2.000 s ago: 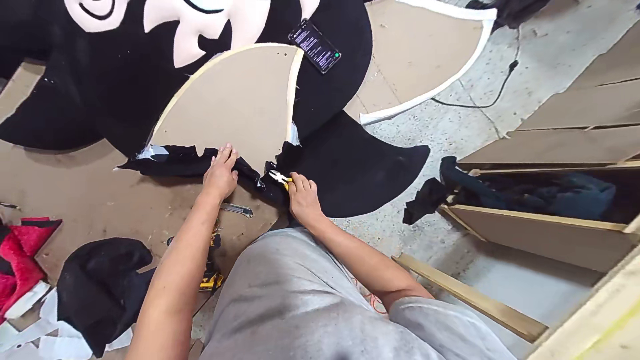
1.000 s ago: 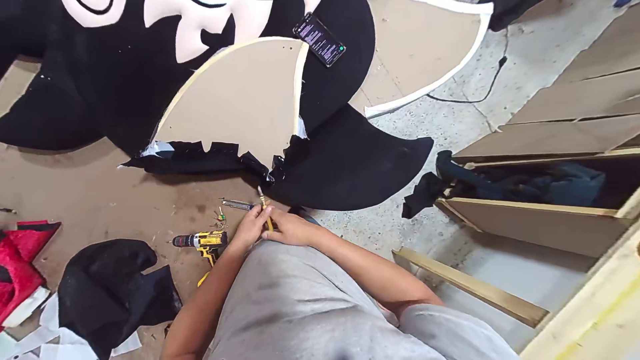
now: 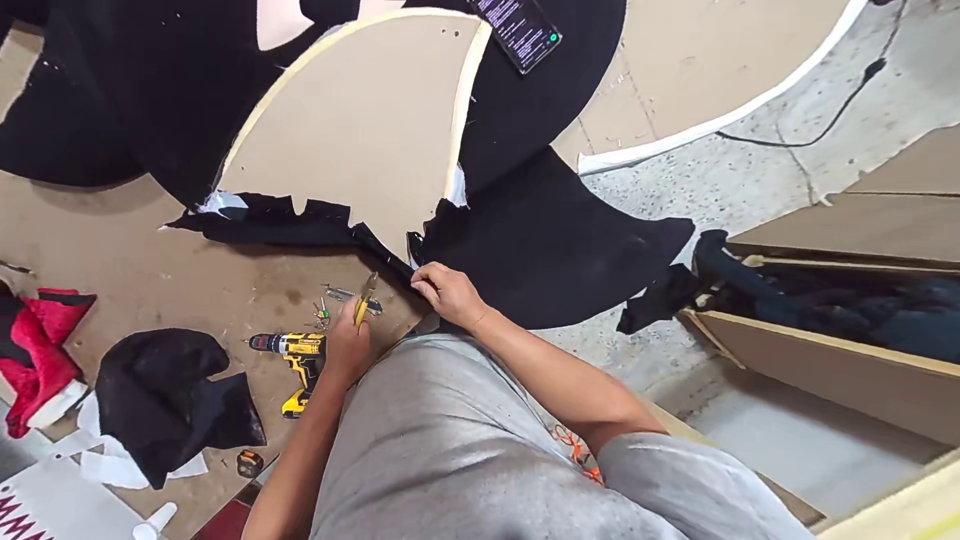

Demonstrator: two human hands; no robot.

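Note:
My left hand [image 3: 348, 341] holds yellow-handled pliers [image 3: 362, 306], their metal jaws pointing up, beside the cordless drill. Up and to the right, my right hand [image 3: 452, 296] pinches the edge of black fabric at the lower tip of a fan-shaped board [image 3: 352, 120]. Black fabric [image 3: 285, 221] with a jagged cut edge is folded over the board's lower side, and white material shows at both lower corners. To the right of the board, a wide black fabric-covered piece [image 3: 555, 240] spreads out. The fingertips of my right hand partly hide the fold they grip.
A yellow cordless drill [image 3: 300, 356], a utility knife [image 3: 356, 300] and small bits lie on the brown board surface. Black fabric scrap [image 3: 169, 397], red cloth [image 3: 45, 345] and a tape measure [image 3: 250, 463] are at left. A phone [image 3: 521, 34] rests above; open wooden-edged boxes [image 3: 832, 360] stand at right.
My hands, together at the pliers a second ago, are now apart. The left has the pliers; the right has moved up to the fabric edge. Two seconds ago the right hand held the pliers at the fabric.

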